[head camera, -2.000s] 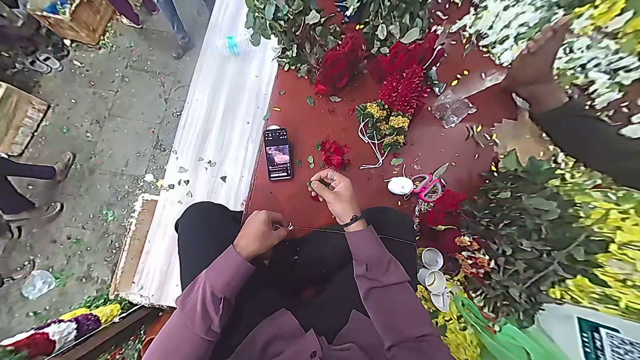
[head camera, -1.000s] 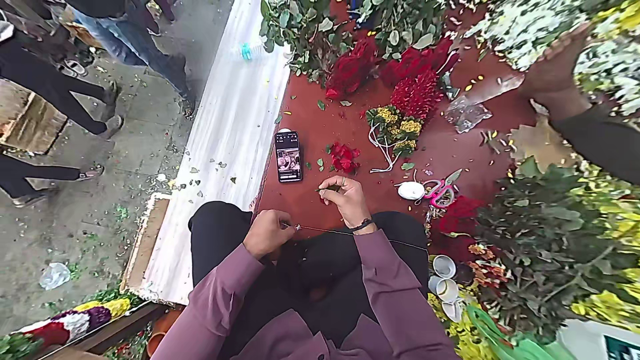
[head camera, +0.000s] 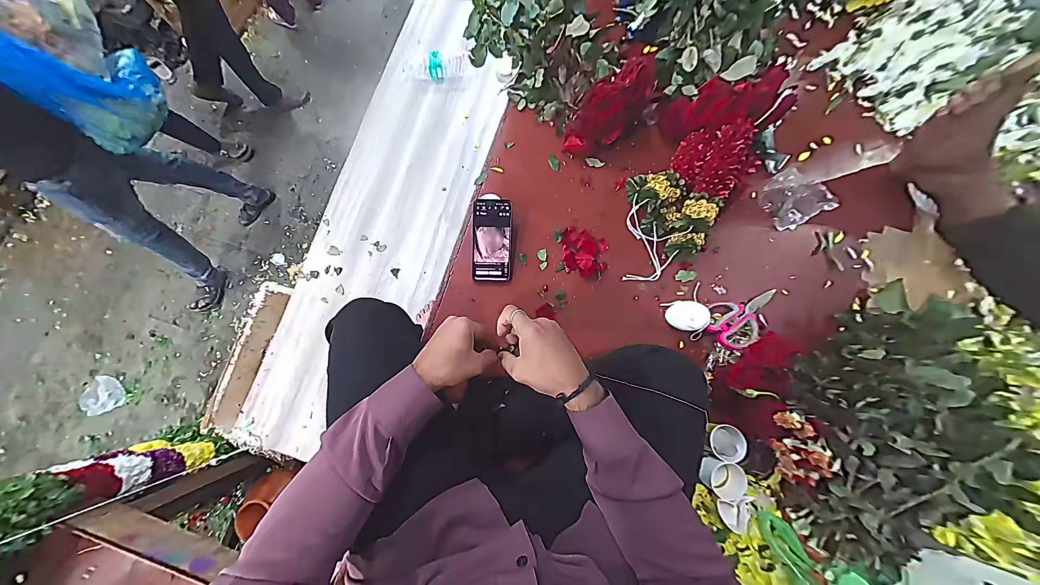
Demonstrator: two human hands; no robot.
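Note:
My left hand (head camera: 457, 351) and my right hand (head camera: 538, 349) meet above my lap, fingertips pinched close together on something small and dark, partly hidden. A thin white thread (head camera: 650, 390) runs from my right hand across my right thigh. Beyond my hands, small red flowers (head camera: 582, 252) lie on the red surface, beside a smartphone (head camera: 492, 240) with its screen lit. To the right are a white spool of thread (head camera: 687, 315) and pink-handled scissors (head camera: 738, 323). Farther off, a bunch of yellow flowers (head camera: 674, 207) has white string looped beside it.
Red roses (head camera: 613, 106) and leafy stems lie at the far side. Paper cups (head camera: 728, 444) and dark foliage (head camera: 886, 406) stand at my right, near another person's arm (head camera: 991, 244). A plastic bottle (head camera: 436, 67) rests on the white strip. People walk on the ground at left.
My hands, apart in the earlier frames with thread between them, have come together. People have moved through on the left, and one with a blue bag is now in view.

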